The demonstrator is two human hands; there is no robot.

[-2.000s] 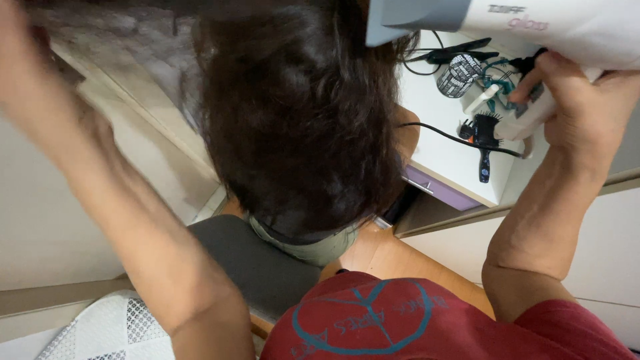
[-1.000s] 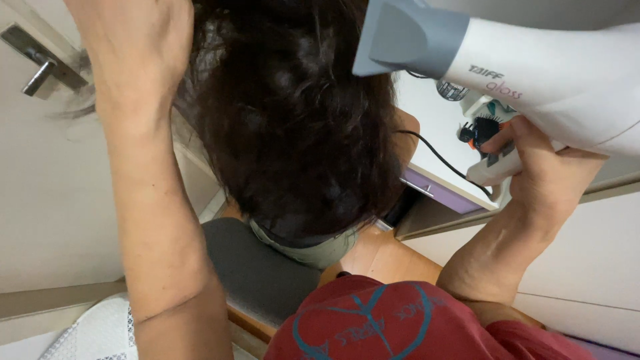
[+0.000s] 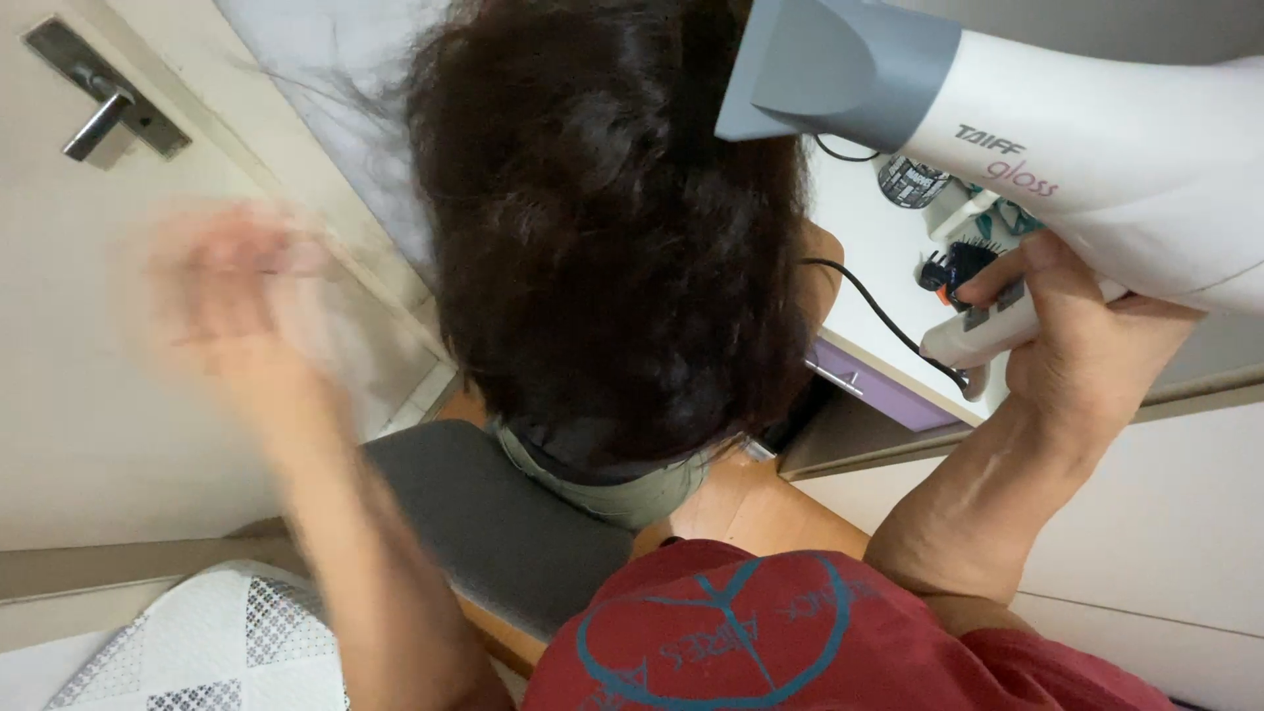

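My right hand (image 3: 1076, 316) grips the handle of a white Taiff hair dryer (image 3: 1096, 148) at the upper right. Its grey flat nozzle (image 3: 839, 74) points left, close over the long dark hair (image 3: 612, 217) of a seated person whose back is to me. My left hand (image 3: 237, 267) is blurred by motion, left of the hair and apart from it, in front of the door; no object shows in it, and its finger positions are unclear. A black cord (image 3: 869, 301) runs from the handle's end toward the person's shoulder.
Right of the person, a white desk (image 3: 839, 217) with a purple drawer (image 3: 879, 385) holds a black patterned container (image 3: 910, 182) and a dark hairbrush (image 3: 973, 259). A grey seat (image 3: 494, 523) is under the person. A door handle (image 3: 104, 109) is at upper left, patterned white fabric (image 3: 227, 632) at lower left.
My left hand was raised beside the hair one second ago; it is now lower and farther left, off the hair. My right hand keeps hold of the dryer, whose nozzle stays by the hair.
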